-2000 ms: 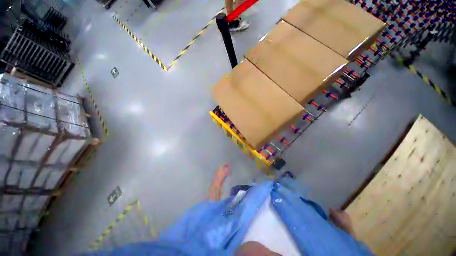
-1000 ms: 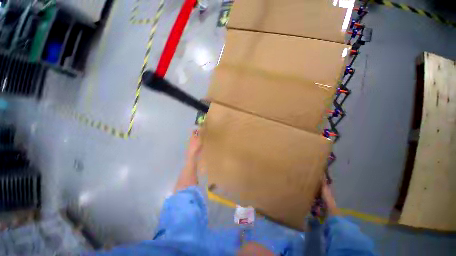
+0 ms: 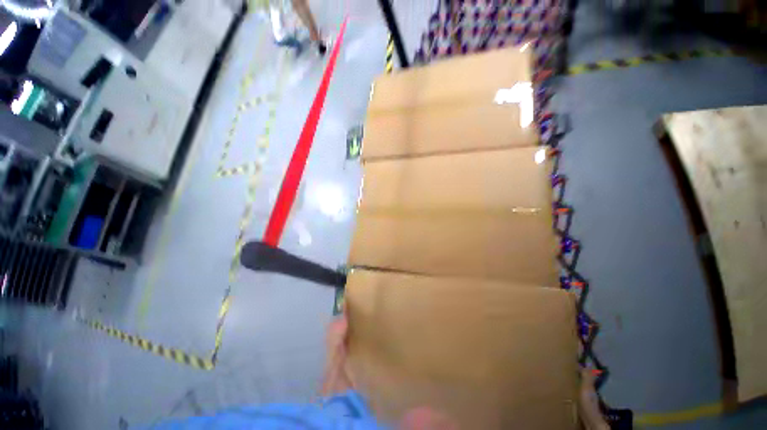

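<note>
Three closed brown cartons lie in a row on the wheeled conveyor (image 3: 565, 243). The nearest carton (image 3: 462, 353) is right in front of me, its near edge cut off by the frame. The middle carton (image 3: 454, 214) and the far carton (image 3: 450, 105) lie beyond it. My left hand (image 3: 336, 357) is against the nearest carton's left side. My right hand (image 3: 592, 407) is at its right side, low at the frame's bottom edge. The fingers are partly hidden by the carton's sides.
A pale wooden pallet (image 3: 723, 185) is at the right. A black post (image 3: 294, 262) with a red strap (image 3: 304, 143) stands left of the cartons. Light grey cabinets (image 3: 126, 84) are at the upper left. A person's leg (image 3: 307, 18) shows at the top.
Two seconds ago my hands were down near my body; one second ago they reached the nearest carton's sides. Since then the view has shifted, and the cartons appear lower in it.
</note>
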